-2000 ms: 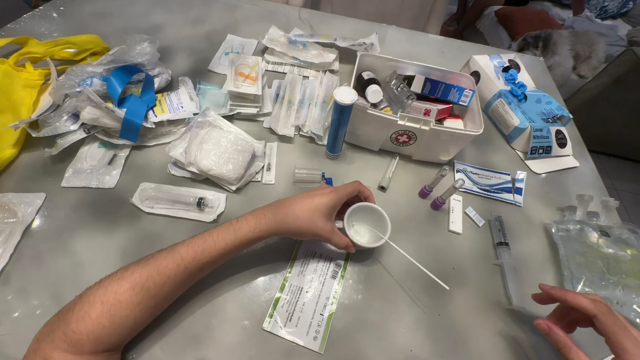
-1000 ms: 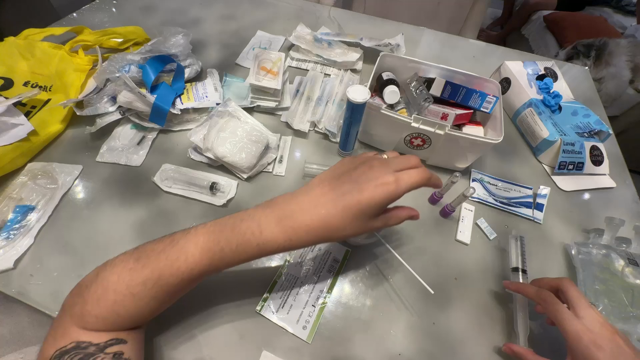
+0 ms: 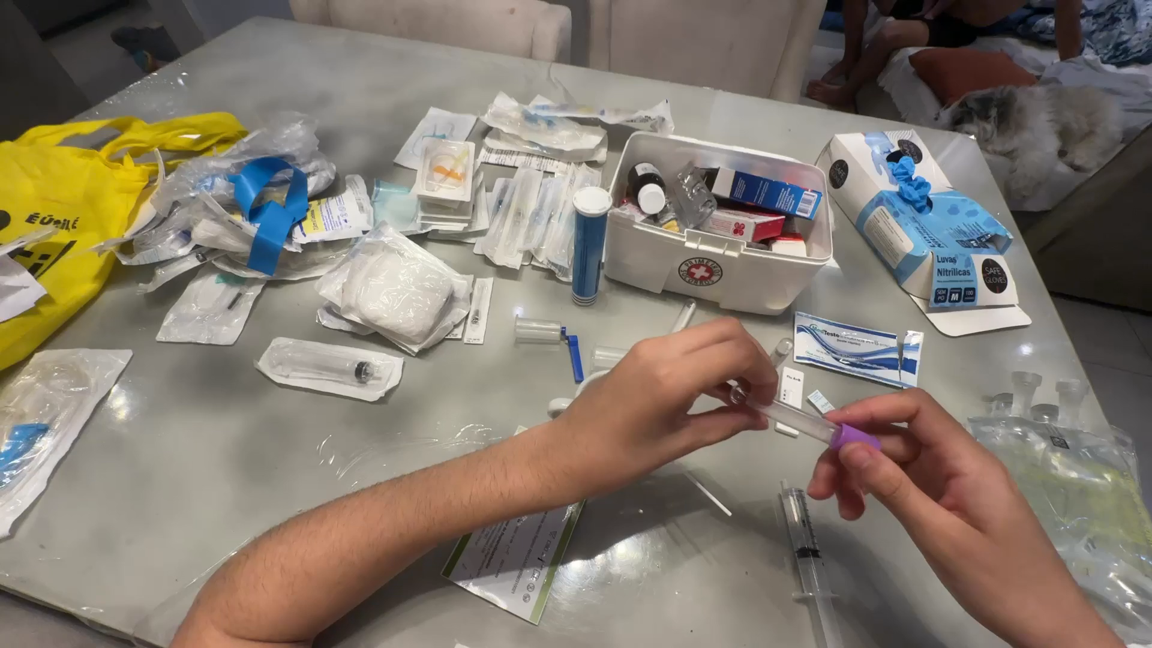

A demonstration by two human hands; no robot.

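Between both hands is a clear blood collection tube [image 3: 801, 421] with a purple cap. My left hand [image 3: 675, 396] pinches its closed glass end, and my right hand [image 3: 918, 459] grips the purple cap. Beneath my right hand lies a plastic syringe [image 3: 805, 549]. A second tube [image 3: 782, 350], a white test cassette [image 3: 790, 389] and a small paper packet [image 3: 819, 401] are just beyond the held tube. My left hand and forearm mostly cover a white cup [image 3: 560, 407]. A thin white stick [image 3: 709, 495] and a printed packet [image 3: 517, 562] rest below my left forearm.
Farther back stand a blue tube container [image 3: 589, 247], a white first-aid box [image 3: 715, 274] and a nitrile glove box [image 3: 936, 234]. Wrapped supplies [image 3: 396, 288] and a yellow bag [image 3: 63, 207] are at left. Fluid bags [image 3: 1071, 504] lie at right. Another person's legs [image 3: 877, 54] show behind the table.
My left hand held the white cup two seconds ago, then reached toward the purple-capped tubes; one is now held. My right hand has left the syringe and holds the tube's cap.
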